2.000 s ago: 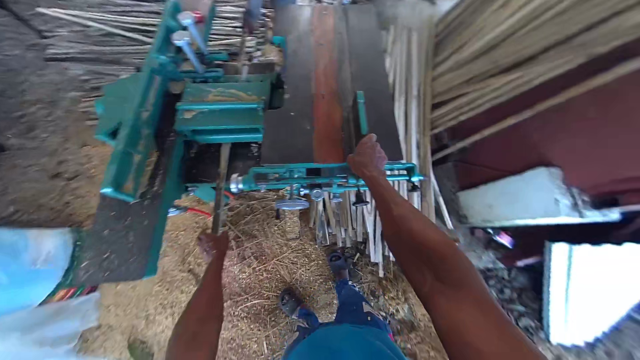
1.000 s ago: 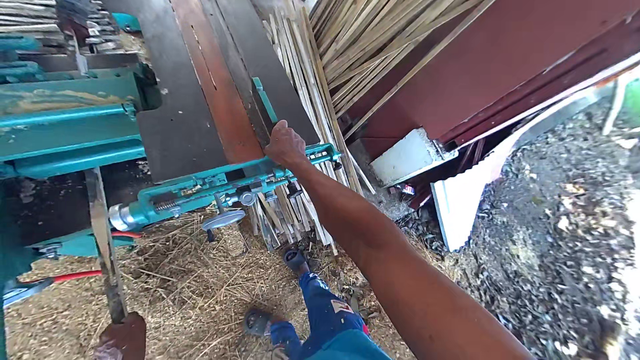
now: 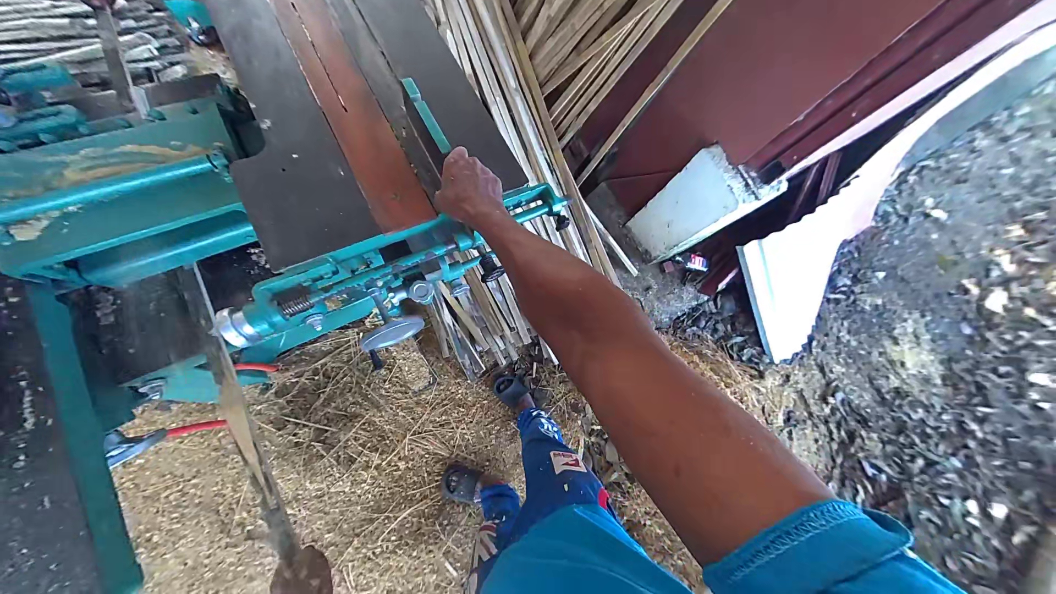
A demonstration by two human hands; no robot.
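Note:
My left hand [image 3: 302,571], cut by the bottom edge, grips the near end of a narrow wooden strip [image 3: 239,417]. The strip runs away from me under the teal housing of a woodworking machine [image 3: 148,194]. My right hand [image 3: 469,188] rests at the near end of the machine's dark table [image 3: 305,198], against a teal metal bar [image 3: 426,115]; its fingertips are partly hidden, so whether it grips the bar is unclear. Near that hand are the teal front rail [image 3: 346,252] and a round metal handwheel [image 3: 392,332].
Thin wooden strips [image 3: 528,115] lie beyond and below the table. A pale block [image 3: 693,202] and a white corrugated sheet [image 3: 792,280] lie at the right beside a dark red panel [image 3: 792,74]. Shavings cover the ground [image 3: 363,462] around my sandalled feet. Red-handled pliers-like tool [image 3: 195,427] at left.
The view has turned and come closer to the machine since the earliest frame. My left hand still holds the strip, and my right hand remains by the teal bar.

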